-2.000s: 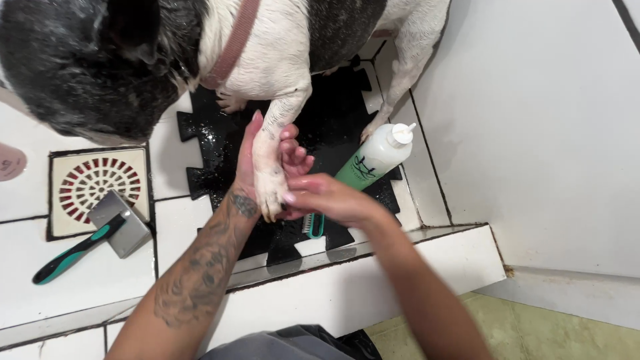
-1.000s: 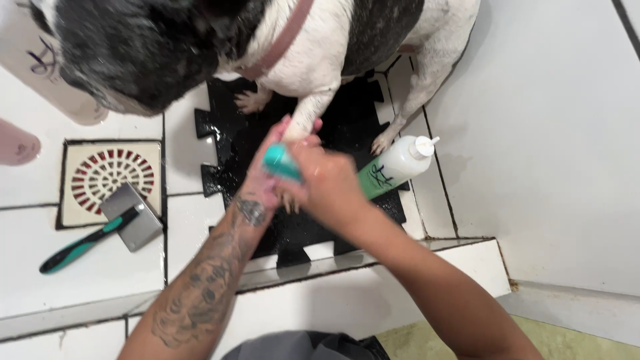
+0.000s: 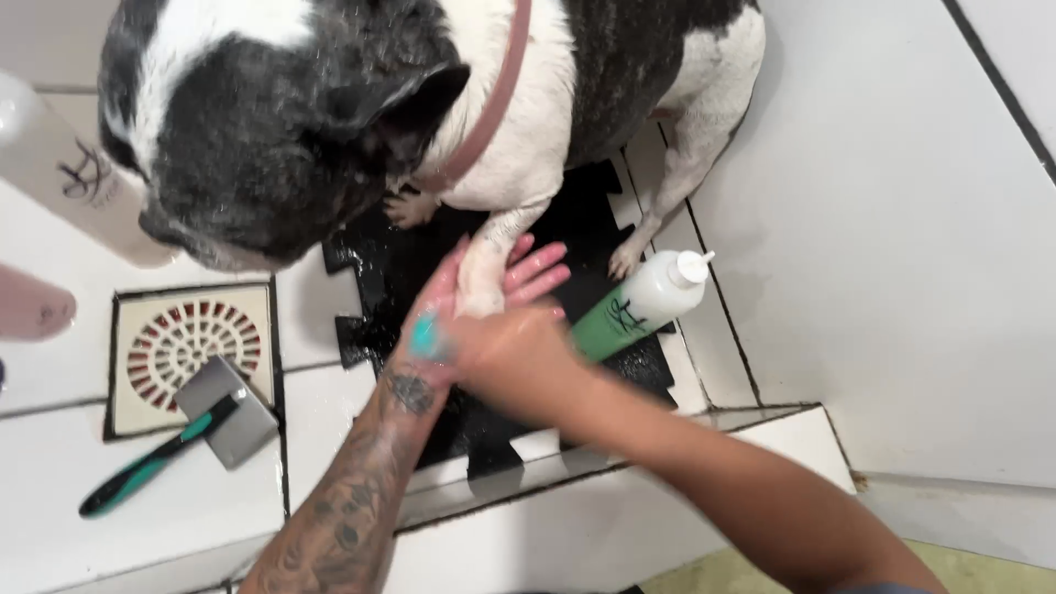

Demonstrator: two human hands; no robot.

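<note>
A black and white dog [image 3: 528, 124] with a pink collar [image 3: 487, 124] stands on a black rubber mat [image 3: 396, 256]. My left hand [image 3: 437, 305], palm up and wet, lies under the dog's front leg [image 3: 483, 272], its fingers spread beyond the leg. Over that paw, my right hand [image 3: 528, 355] is closed on a small brush with a teal body [image 3: 426, 337]; the hand is blurred and the bristles are hidden. The paw's tip is hidden behind my right hand. Just right of my hands stands a white-capped bottle of green liquid [image 3: 623, 318].
On the white tiles at left, a slicker brush with a black and teal handle [image 3: 157, 458] rests partly over a round-grated floor drain [image 3: 198, 330]. A large clear bottle [image 3: 82, 181] and a pink bottle [image 3: 33, 305] are farther left. A raised tiled ledge [image 3: 577, 511] runs in front.
My right hand has picked up the small teal brush, which lay on the mat by the paw two seconds ago. My left hand stays under the leg. The view has shifted closer.
</note>
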